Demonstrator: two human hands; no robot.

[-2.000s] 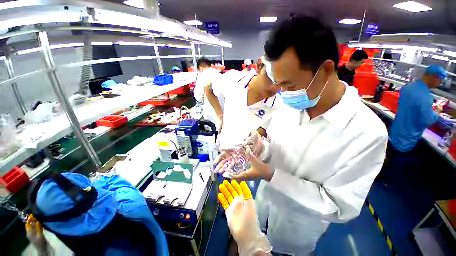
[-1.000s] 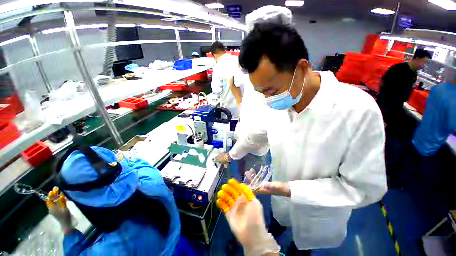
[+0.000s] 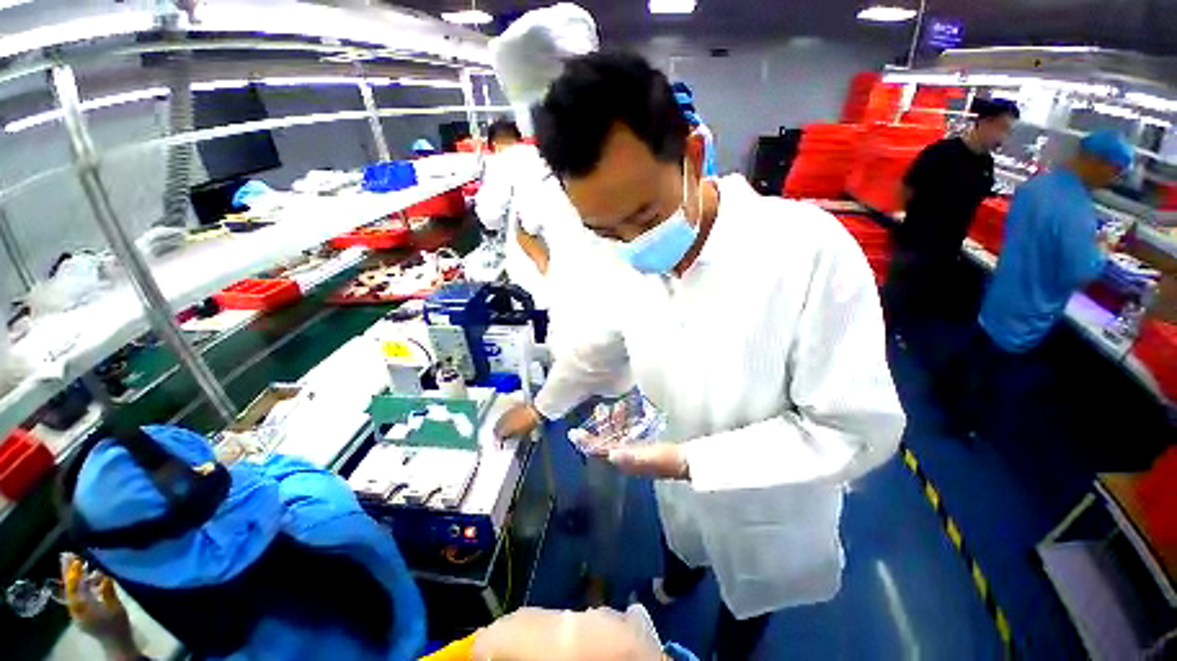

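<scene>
My right hand [image 3: 568,635], in a whitish glove, is at the bottom edge, pointing left and partly cut off. One yellow finger cot [image 3: 449,648] shows; the other fingers and anything held are hidden. My left hand is not in view. In front, a masked person in a white smock [image 3: 762,375] holds a clear, shiny plastic bag or film [image 3: 620,424] on an open palm; its contents are too blurred to tell.
A blue and white bench machine with a green plate [image 3: 423,424] stands left of that person. A worker in a blue hood [image 3: 155,497] sits at lower left. Workers and red bins [image 3: 845,162] are behind. A white shelf [image 3: 232,265] runs left.
My right hand has dropped from mid-view to the bottom edge and turned to point left. The view has swung. The masked person's other hand has moved off the bag to the machine's edge.
</scene>
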